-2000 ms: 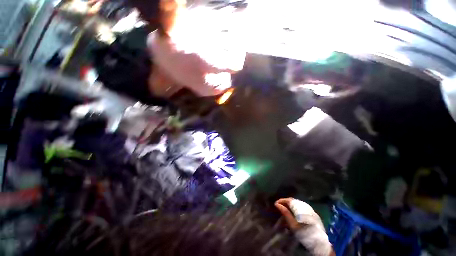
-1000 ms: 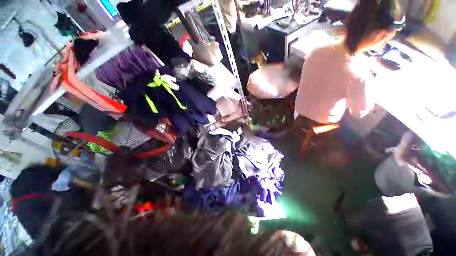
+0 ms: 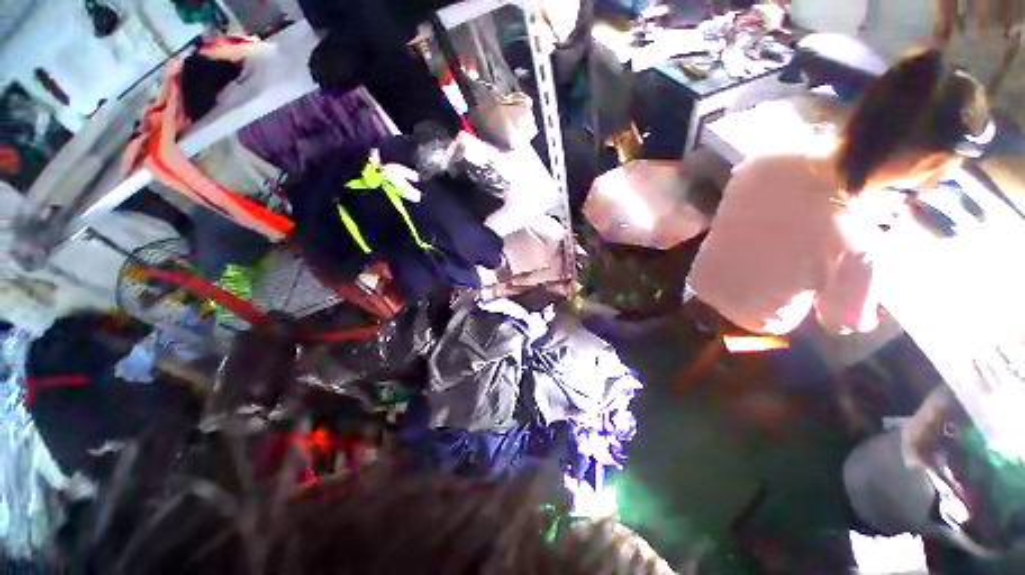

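A heap of grey cloth, in crumpled bundles, lies nearest in the lower middle. Blue-purple cloth shows under it and is glaringly lit on its right side. Behind it is a pile of dark navy cloth with a lime-yellow strip on top. My left hand is not in view. A small pale blurred shape at the bottom edge, right of the middle, may be part of my right hand. It is cut off, and I cannot tell what it holds. Dark brown blurred fibres cover the bottom edge.
A person in a pale pink top sits right at a bright table. An octagonal pinkish top stands behind the heap. A metal post rises in the middle. Left are orange strips and a round wire guard. Green floor shows.
The view has steadied from a strong blur and swung left, so the seated person and stool now sit further right. The hand seen low right two seconds ago has dropped almost out of the picture.
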